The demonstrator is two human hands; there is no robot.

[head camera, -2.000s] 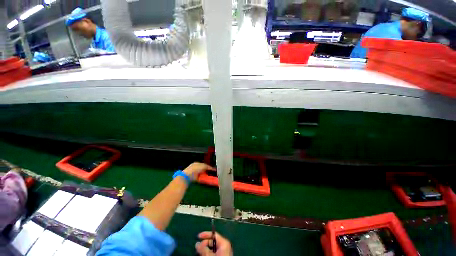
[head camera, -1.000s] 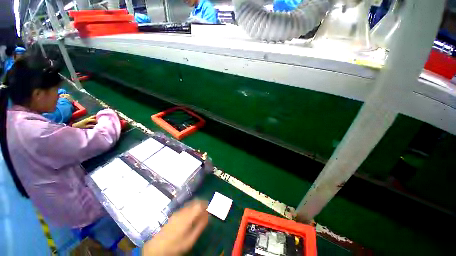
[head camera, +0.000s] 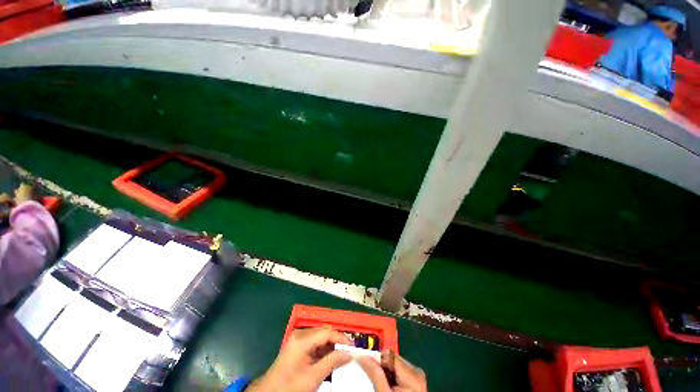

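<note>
A red-orange frame (head camera: 343, 315) lies on the dark green bench at the bottom centre, with dark tablet parts and a small yellow patch inside. A white flat piece (head camera: 351, 377), likely a battery, is over the frame, cut off by the picture's edge. My left hand (head camera: 305, 360), with a blue wrist strap, grips its left edge. My right hand (head camera: 405, 374) touches its right side and holds a slim dark thing, likely tweezers (head camera: 389, 369). The fingers hide much of the housing. A clear tray (head camera: 165, 337) of white cells lies at left.
A white metal post (head camera: 453, 176) rises ahead at the bench edge. A framed tablet (head camera: 170, 210) lies on the lower green belt at left, another (head camera: 664, 318) at far right. One more red-orange frame (head camera: 606, 356) is at lower right. A person's pink sleeve (head camera: 29, 245) is at left.
The view has swung right from the tray. My left hand has moved from beside the tray to the red-orange frame and now holds a white piece; my right hand has come into view.
</note>
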